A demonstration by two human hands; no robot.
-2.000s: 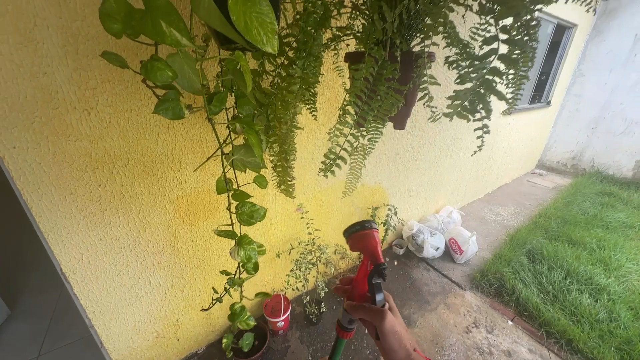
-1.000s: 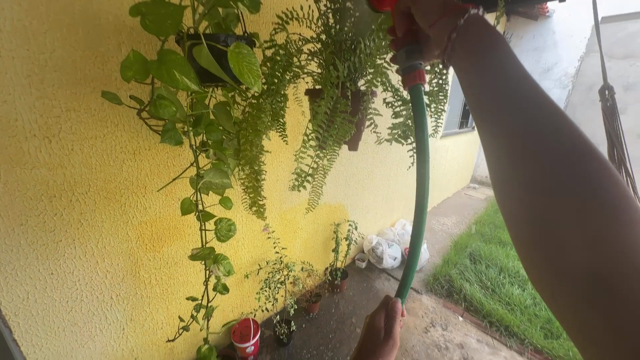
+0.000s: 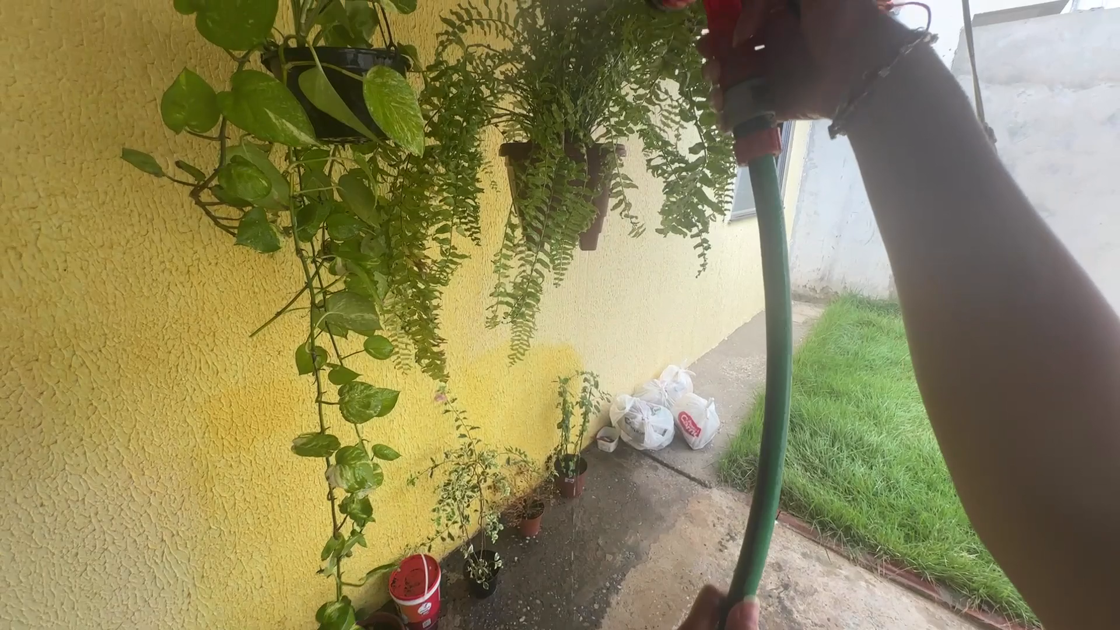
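Observation:
High at the right, my right hand (image 3: 805,61) is wrapped around the red and black hose spray nozzle (image 3: 744,87), whose head is cut off by the top edge. A green garden hose (image 3: 774,350) curves down from it to my left hand (image 3: 722,608), which grips it at the bottom edge and is only partly seen. Left of the nozzle, a fern (image 3: 560,96) hangs in a brown pot (image 3: 604,175) on the wall. Farther left, a trailing pothos (image 3: 350,306) grows from a black hanging pot (image 3: 324,70).
Along the foot of the yellow textured wall (image 3: 114,350) stand a red bucket (image 3: 416,586), several small potted plants (image 3: 569,472) and white plastic bags (image 3: 647,424). Grass (image 3: 857,420) lies right of the concrete path (image 3: 665,560). A window (image 3: 744,192) is behind the hose.
The nozzle has risen from low in the view to the top edge. My left hand has come into view on the hose. The view has shifted.

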